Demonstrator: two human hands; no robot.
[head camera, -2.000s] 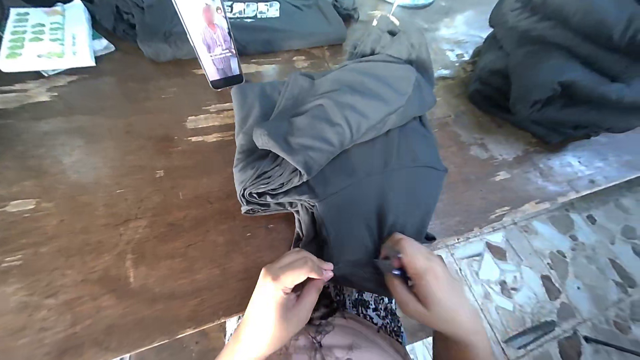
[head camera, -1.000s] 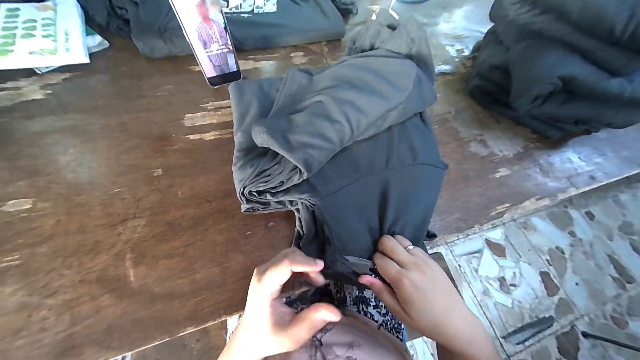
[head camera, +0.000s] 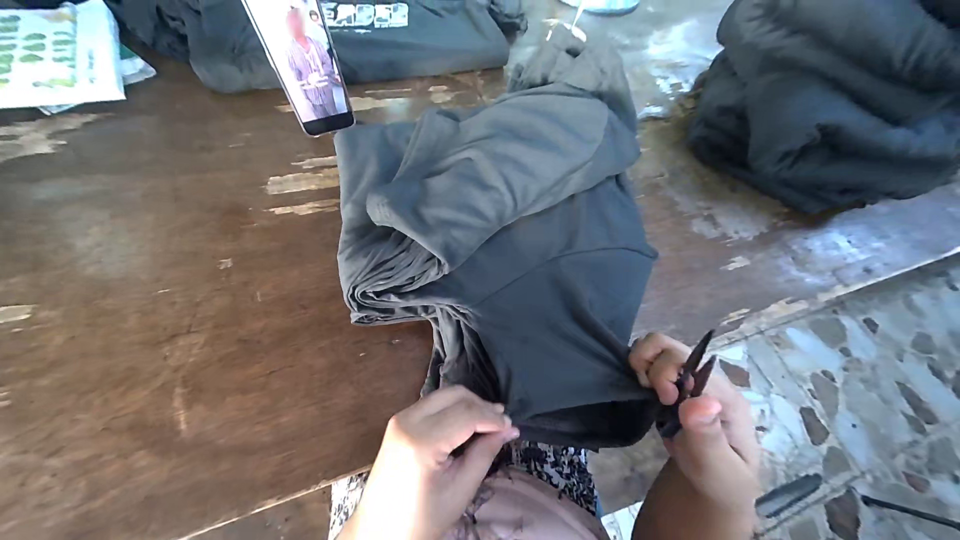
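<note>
A dark grey garment (head camera: 570, 300) lies folded and bunched over the table's near edge, its open lower end hanging between my hands. My left hand (head camera: 450, 442) pinches the left side of that edge between thumb and fingertips. My right hand (head camera: 697, 420) holds small dark thread snips (head camera: 694, 371), blades pointing up and apart, while its fingers also grip the garment's right edge. The part of the cloth below the table edge is partly hidden.
A phone (head camera: 304, 67) showing a picture lies beyond the garment on the worn wooden table (head camera: 150, 262). Dark folded cloth (head camera: 420, 45) is at the back, a dark cloth pile (head camera: 832, 112) at right, and a printed plastic packet (head camera: 60, 56) at far left.
The right hand has moved to the right and turned, and the snips' blades now point upward. My left hand's thumb and fingers, apart one second ago, have closed on the cloth edge.
</note>
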